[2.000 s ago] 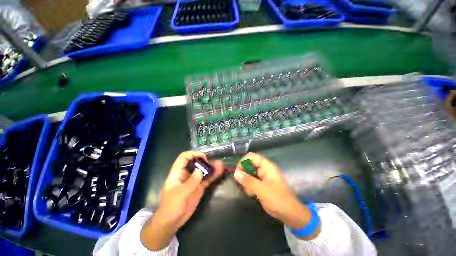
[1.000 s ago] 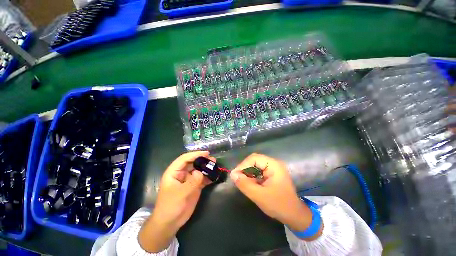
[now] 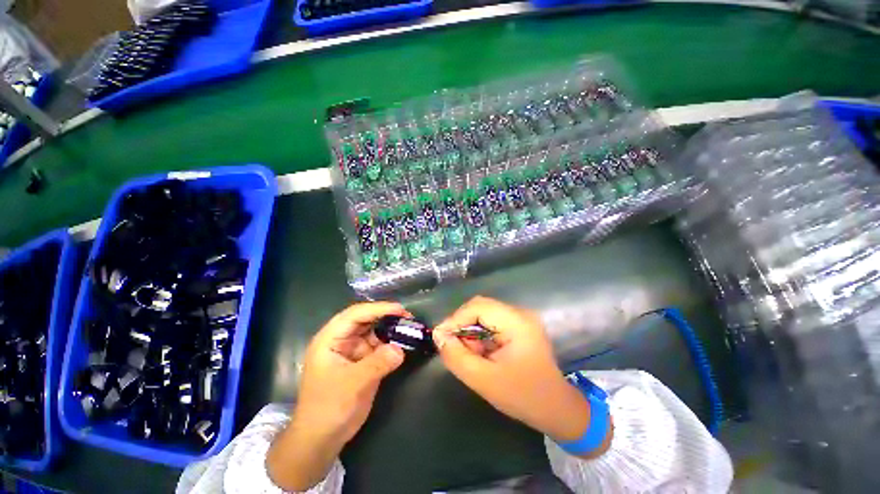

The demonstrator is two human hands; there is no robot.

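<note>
My left hand holds a glossy black housing with a pale shiny patch, between thumb and fingers. My right hand pinches a small circuit board, seen edge-on and partly hidden by the fingers. My right fingertips are close against the housing's right end. The wires between the two are hardly visible. A blue wrist strap is on my right wrist. Behind the hands lies a clear blister tray with two rows of upright green boards.
Two blue bins of black housings are at the left. Clear empty trays are stacked at the right, with a coiled blue cord beside them. A green conveyor crosses behind; a black unit sits on it at the left.
My right hand has moved left with the board, closing the gap to the housing. The red wire seen between them earlier is now mostly hidden. The board has turned from face-on to edge-on.
</note>
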